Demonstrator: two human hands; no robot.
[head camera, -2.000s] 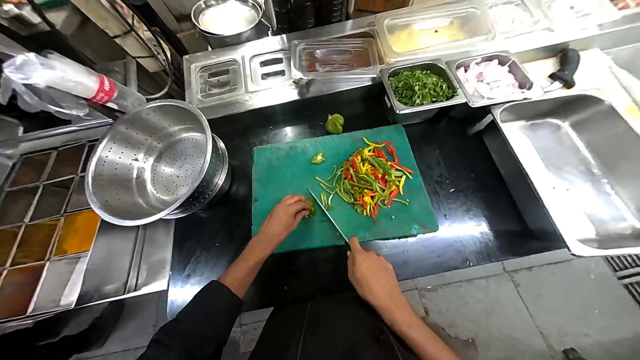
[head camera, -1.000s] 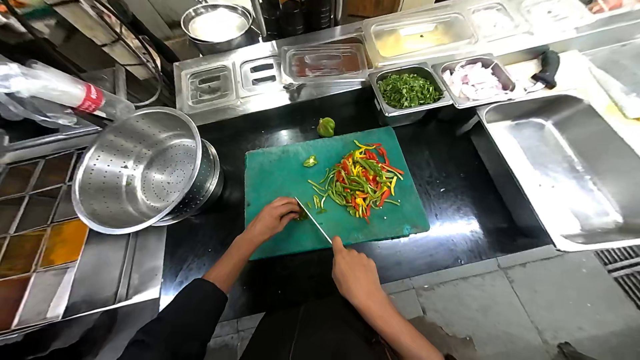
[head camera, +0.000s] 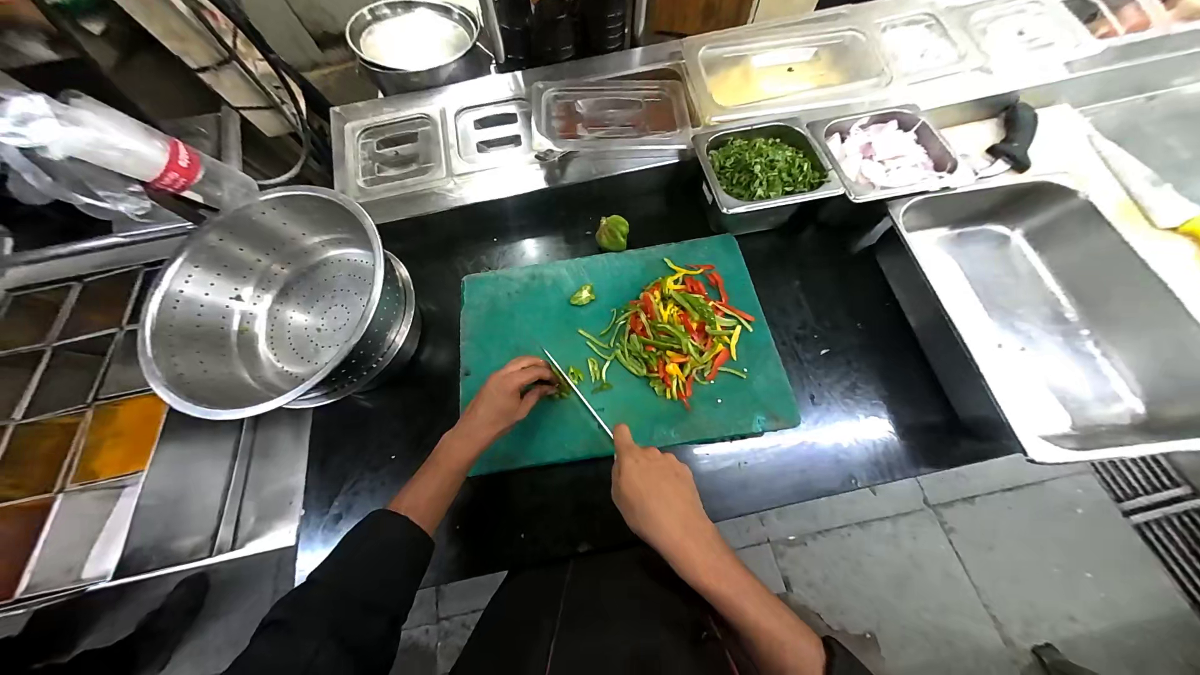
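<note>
A green cutting board (head camera: 525, 436) lies on the black counter. My right hand (head camera: 658, 483) grips a kitchen knife (head camera: 583, 398), its blade angled up and left over the board. Close to the blade's left side, my left hand (head camera: 511, 398) holds down a small piece of green pepper (head camera: 560, 386), partly hidden by the fingers. A few cut green bits (head camera: 594, 369) lie just right of the blade. Farther right is a pile of red, yellow and green pepper strips (head camera: 680, 333). A green pepper chunk (head camera: 582, 295) rests near the board's upper middle.
Beyond the board sits a green pepper end (head camera: 612, 232). A steel colander (head camera: 267, 300) stands at left on another vessel. Behind are steel pans of chopped herbs (head camera: 767, 169) and chopped onion (head camera: 886, 155); a deep steel pan (head camera: 1041, 309) is at right.
The blade and my left hand have shifted slightly over the board, and more small green bits lie beside the blade than before.
</note>
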